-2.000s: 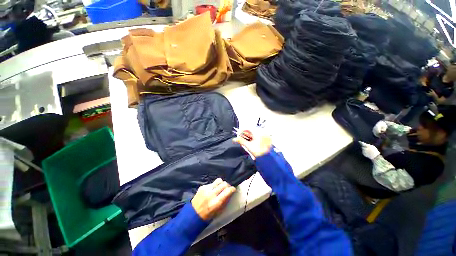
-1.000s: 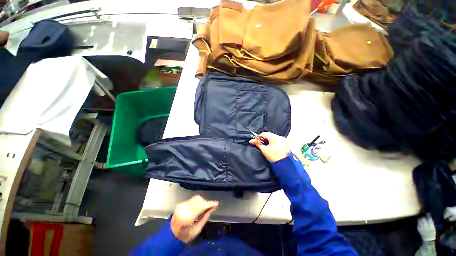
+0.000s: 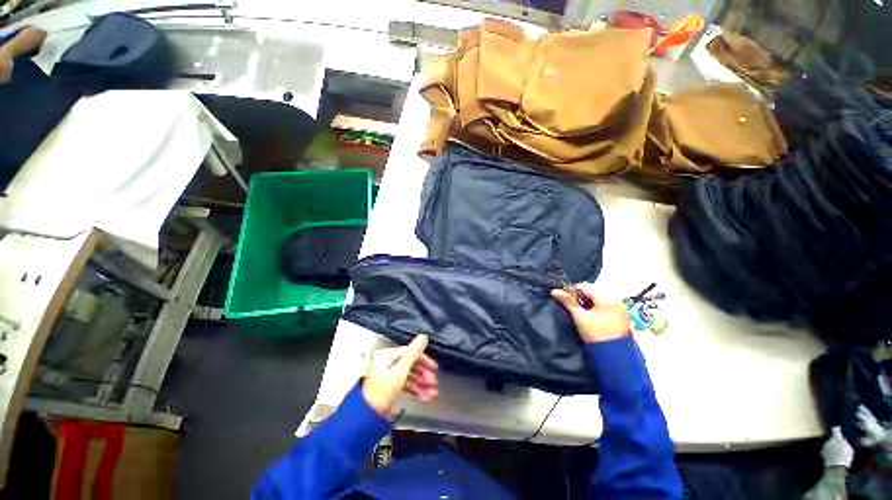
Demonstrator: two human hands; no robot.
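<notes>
A dark navy backpack body (image 3: 469, 312) lies opened out on the white table, its arched panel (image 3: 518, 215) flat behind the front part. My right hand (image 3: 599, 314) is at the right part of the bag, closed around small thread snips (image 3: 584, 299) whose tips point to the upper left over the seam. My left hand (image 3: 399, 376) is at the bag's near edge, fingers apart, holding nothing that I can see. Loose threads are too fine to see.
Brown bags (image 3: 587, 98) lie behind the navy bag. A dark navy pile (image 3: 792, 225) stands right. Small teal items (image 3: 646, 312) lie beside my right hand. A green bin (image 3: 259, 239) with a dark piece is left of the table (image 3: 724, 391). Another person's gloved hand (image 3: 837, 449) shows lower right.
My left hand has opened and moved up to the bag's near edge. The camera view has shifted, so the bag and my right hand appear further right. The snips are still in my right hand.
</notes>
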